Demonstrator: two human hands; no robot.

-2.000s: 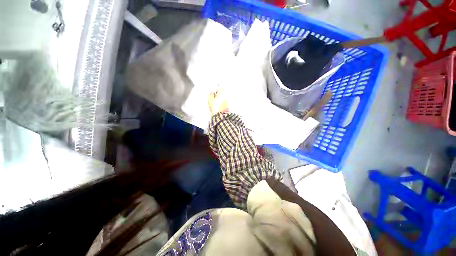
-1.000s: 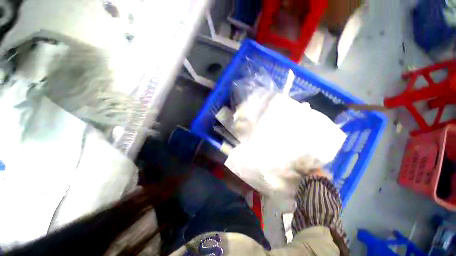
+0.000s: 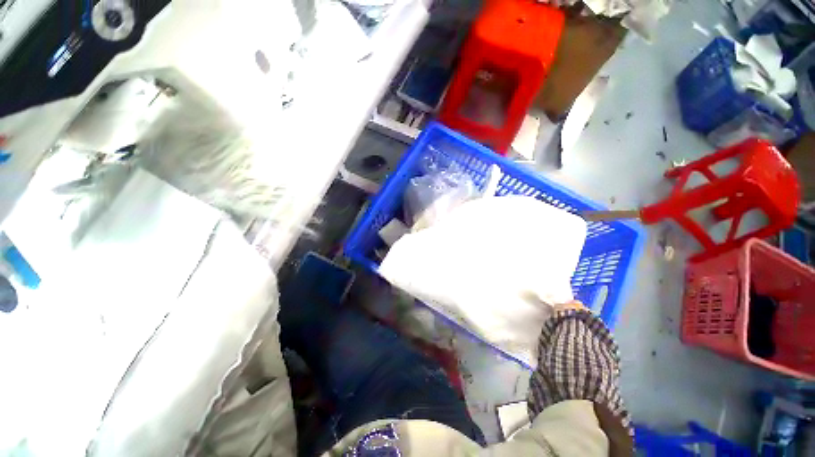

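Note:
A blue crate point(image 3: 617, 234) stands on the floor beside my legs. A large white panel point(image 3: 491, 254) lies over the crate and hangs past its near rim. My right hand point(image 3: 569, 307), mostly hidden by its checked sleeve, grips the panel's right edge; only a little of the fingers shows. White fabric point(image 3: 179, 312) lies on the table at left and hangs over its front edge. Grey-white pile point(image 3: 210, 156) shows beyond this fabric. My left hand is not in view.
A red stool point(image 3: 509, 54) stands behind the crate and another point(image 3: 728, 196) lies tipped at right. A pink-red basket point(image 3: 715, 299) is at far right, and a blue crate with scraps point(image 3: 706, 94) at upper right. A dark machine part point(image 3: 54, 54) is at upper left.
My right hand has moved from the middle of the crate to its near right side. The white panel now lies flatter across the crate. The view has turned and shows more floor.

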